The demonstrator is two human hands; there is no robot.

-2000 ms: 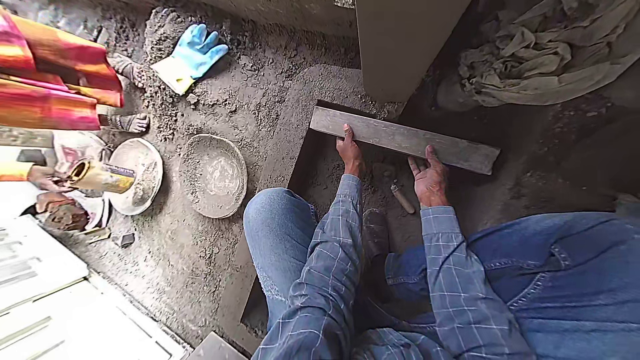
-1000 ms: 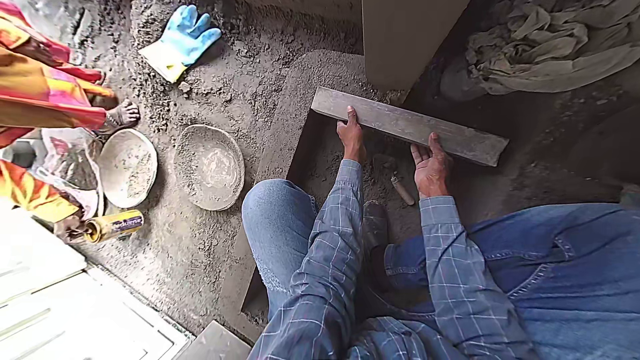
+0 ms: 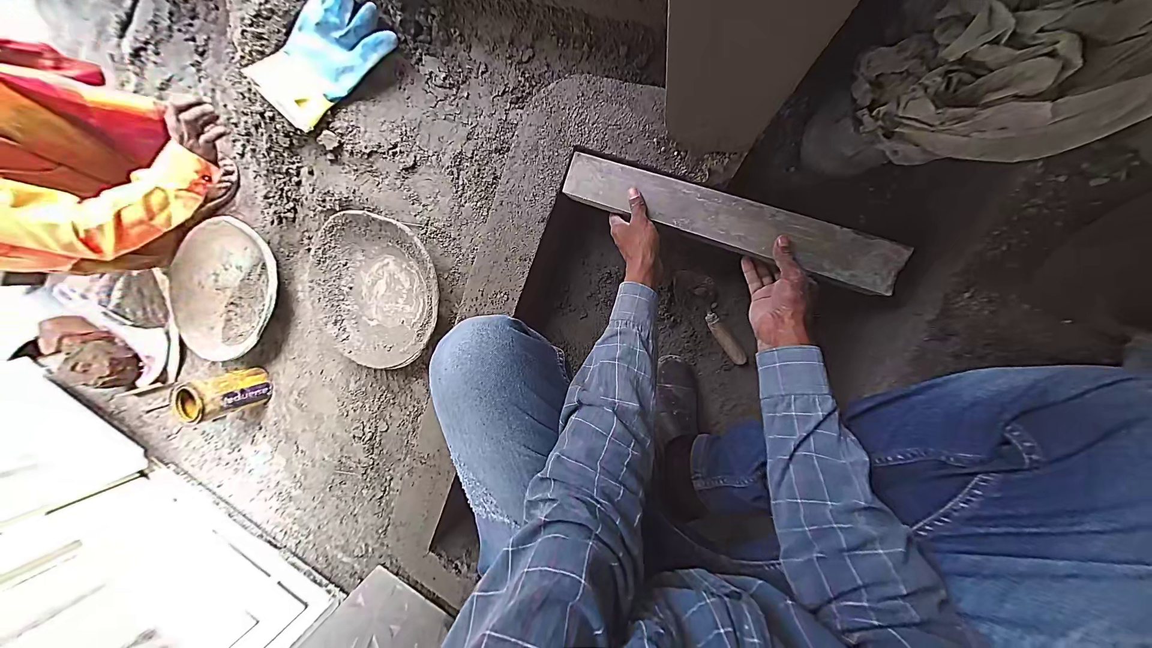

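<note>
A long, flat-faced straight bar (image 3: 720,211), wood or metal, lies aslant across the upper middle, at the edge of the rough mortar bed. My left hand (image 3: 637,238) grips its left part, thumb on top and fingers mostly hidden. My right hand (image 3: 781,292) holds it right of the middle, thumb on the face and fingers below the near edge. Below the bar, between my hands, a trowel with a wooden handle (image 3: 725,338) rests on the dark ground. My shoe (image 3: 677,396) is just beneath it.
Left stand two shallow mortar pans (image 3: 373,288), a yellow tin (image 3: 220,394) on its side and a blue and yellow glove (image 3: 324,58). A co-worker's orange sleeve (image 3: 108,211) reaches in at the left. A pillar (image 3: 751,63) rises beyond the bar; crumpled cloth (image 3: 990,81) lies upper right.
The co-worker's hand has let go of the yellow tin, which now lies on the ground, and is up near the foot. My hands hold the bar in nearly the same place.
</note>
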